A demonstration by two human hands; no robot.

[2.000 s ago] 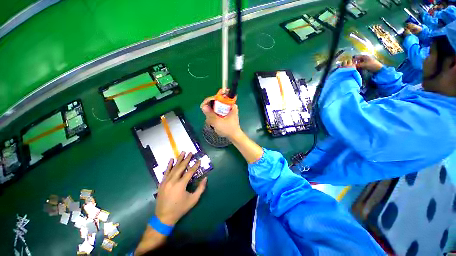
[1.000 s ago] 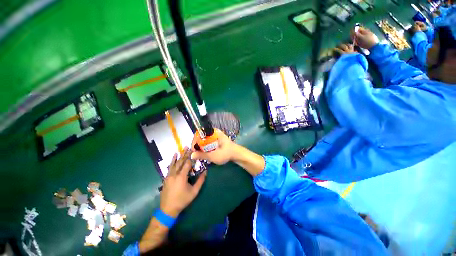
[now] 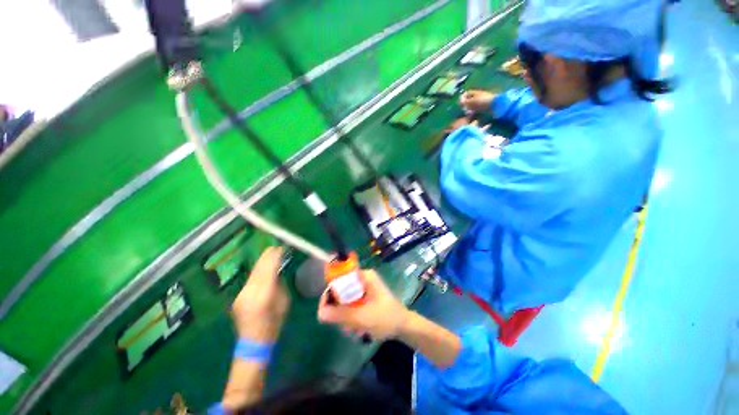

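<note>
My right hand (image 3: 369, 308) is shut around the orange screwdriver (image 3: 347, 284) with a white label, upright on its black cable. My left hand (image 3: 261, 300), with a blue wrist strap, is raised left of it and blurred. A small dark edge shows by its fingertips; I cannot tell if the hand holds it. The grey round dish (image 3: 310, 278) lies between the hands, partly hidden. The tablet that was under my left hand cannot be made out. Two open tablets lie on the green bench, one left of my left hand (image 3: 225, 259), one farther left (image 3: 154, 324).
A person in a blue smock and cap (image 3: 559, 178) stands at the right by the bench. Thick open tablets (image 3: 397, 215) lie in front of them. More tablets (image 3: 412, 112) lie farther along. A pale hose (image 3: 219, 182) bows down to the screwdriver. A green partition (image 3: 89, 211) runs behind.
The view has swung up and right. The screwdriver has moved away from my left hand, which has lifted off its former place on the tablet. The loose piece pile has mostly left view.
</note>
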